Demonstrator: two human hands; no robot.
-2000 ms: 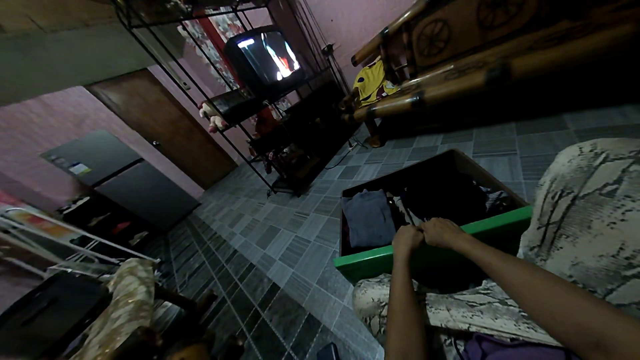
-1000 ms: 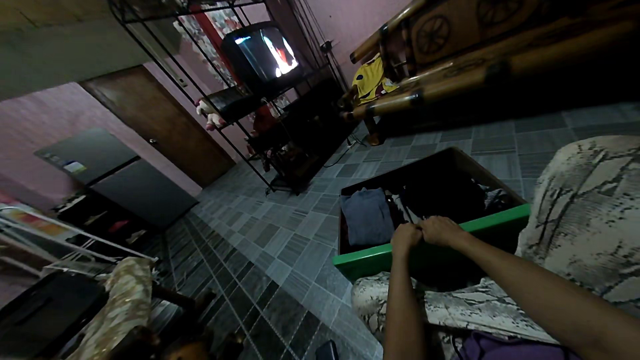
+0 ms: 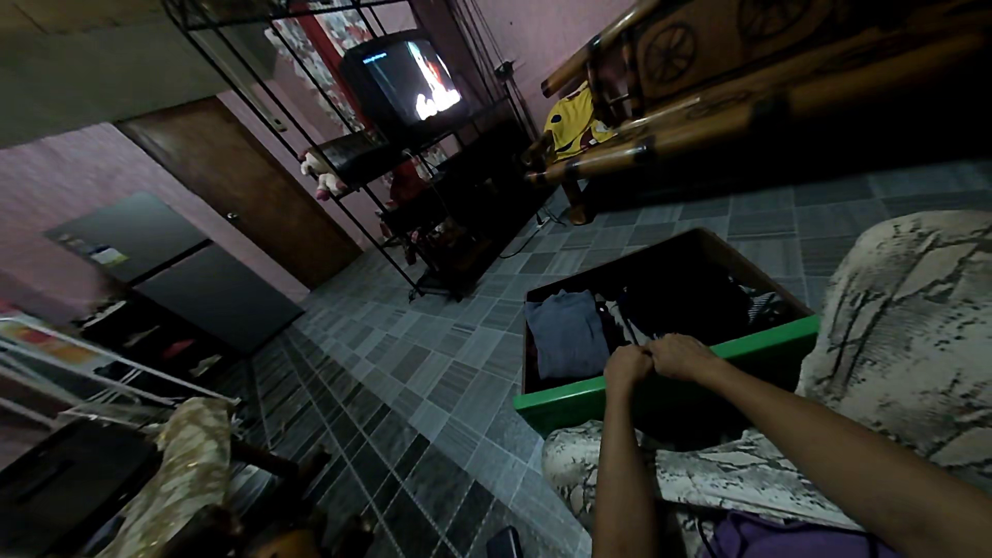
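A drawer with a green front [image 3: 573,397] rests on the tiled floor against my patterned trousers. My left hand [image 3: 628,366] and my right hand [image 3: 682,356] meet over its green edge, fingers curled close together. A thin dark strip rises from between them into the drawer; whether it is cloth or something else, I cannot tell. Inside, left of my hands, lies a folded blue-grey garment [image 3: 570,333]. Black clothing [image 3: 682,302] fills the middle, and a striped cloth [image 3: 766,305] sits at the right end. Purple fabric [image 3: 783,536] shows below my forearms.
A bamboo bench [image 3: 697,116] with a yellow cloth [image 3: 573,124] stands beyond the drawer. A metal rack holds a lit television [image 3: 411,81]. At left are a grey refrigerator [image 3: 209,271] and a white rack [image 3: 101,349]. A dark phone-like object [image 3: 505,542] lies on the floor.
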